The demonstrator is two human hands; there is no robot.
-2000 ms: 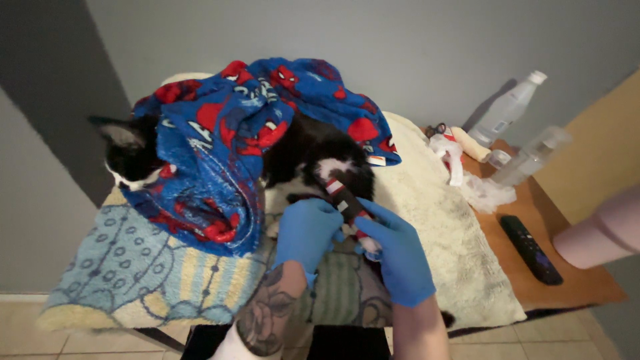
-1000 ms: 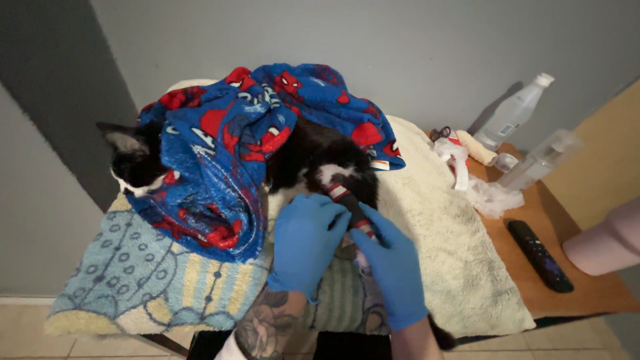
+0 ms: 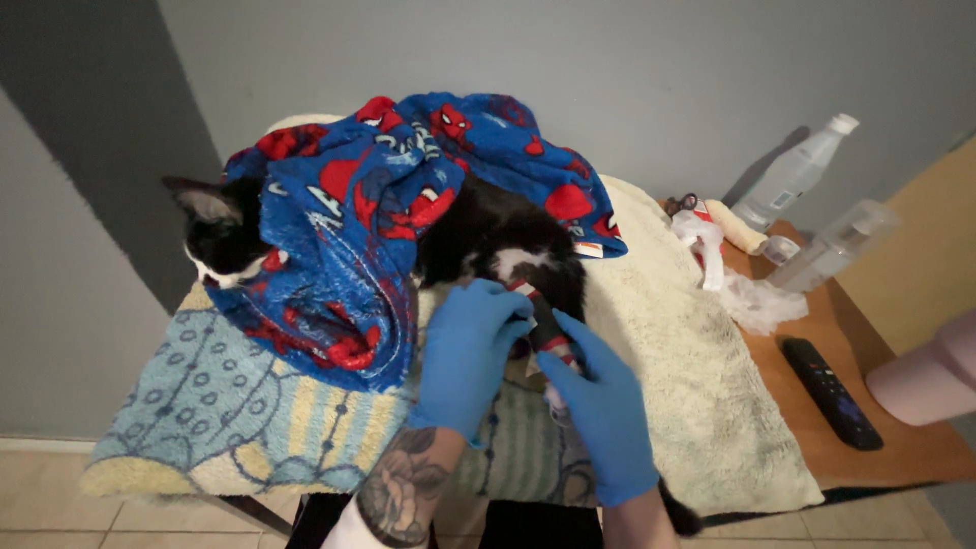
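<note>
A black and white cat (image 3: 503, 229) lies on a patterned towel (image 3: 221, 396), its front half wrapped in a blue and red fleece blanket (image 3: 343, 229). Its hind leg wears a dark sleeve or wrap (image 3: 543, 324) with red and white stripes. My left hand (image 3: 469, 351), in a blue glove, has its fingertips pinched at the left edge of the wrap; whatever lies between them is mostly hidden. My right hand (image 3: 602, 404), also gloved in blue, holds the wrapped leg between thumb and fingers from the right. The lower leg is partly covered by my right hand.
A cream towel (image 3: 686, 381) covers the table's middle. On the wooden table top (image 3: 907, 435) at right are a black remote control (image 3: 831, 393), a pink cup (image 3: 926, 374), a clear bottle (image 3: 797, 171), a spray bottle (image 3: 835, 248), a bandage roll (image 3: 736, 229) and crumpled white material (image 3: 762, 301). A grey wall stands behind.
My left hand has moved up along the leg from its place two seconds ago, its fingers now at the wrap's left edge. My right hand stays on the wrapped leg.
</note>
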